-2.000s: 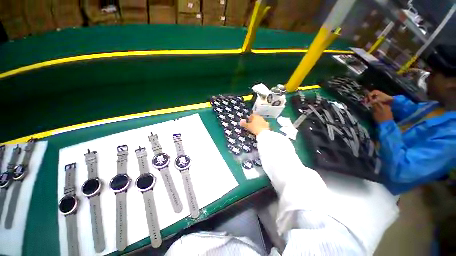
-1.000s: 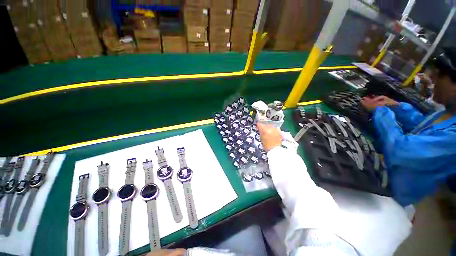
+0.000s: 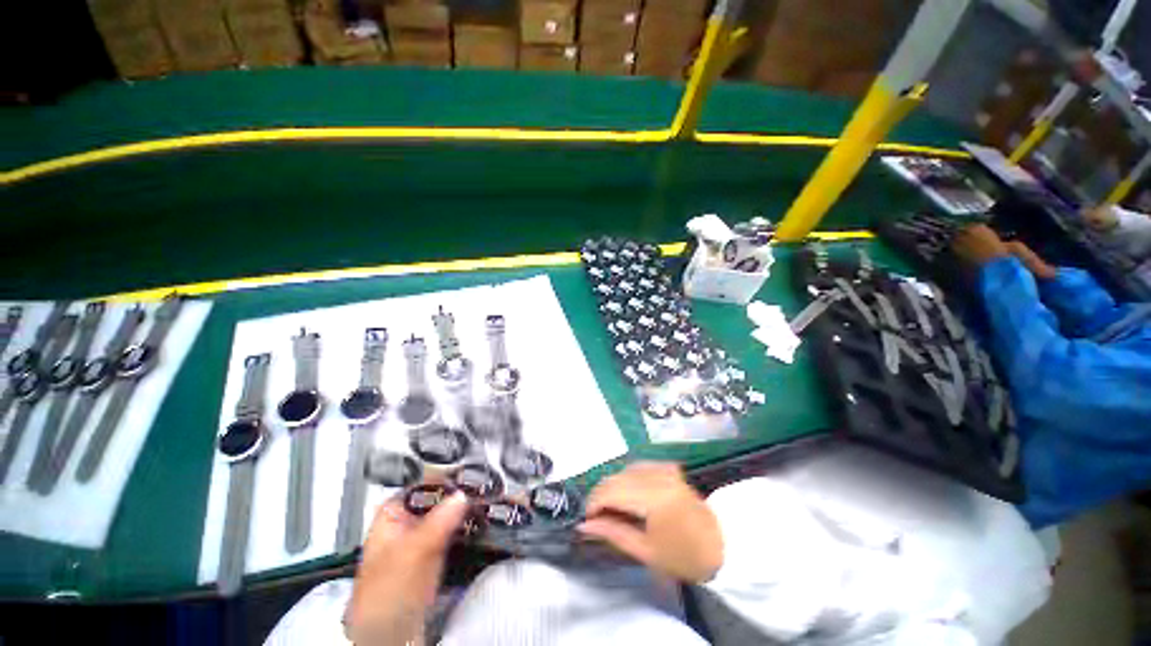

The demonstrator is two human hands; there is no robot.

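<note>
My left hand (image 3: 407, 555) and my right hand (image 3: 656, 520) hold a clear sticker sheet (image 3: 507, 515) between them at the paper's near edge. The sheet bears several black discs with white prints and is blurred. Behind it, several grey-strapped watches (image 3: 301, 406) lie in a row on a white paper sheet (image 3: 555, 331). The left ones have plain dark faces. The two rightmost show white marks on their faces. The sticker sheet partly hides the straps of the watches on the right.
A stack of sticker sheets (image 3: 656, 316) lies right of the paper. Beyond are a small white box (image 3: 728, 275), white scraps (image 3: 773, 331) and a black watch tray (image 3: 871, 404). More watches (image 3: 95, 371) lie at far left. A person in blue (image 3: 1073, 379) sits at right. A yellow post (image 3: 839, 164) stands behind.
My right hand has moved from the sticker stack and box back to the front of the paper. My left hand has come fully into view. A sticker sheet is now held between them.
</note>
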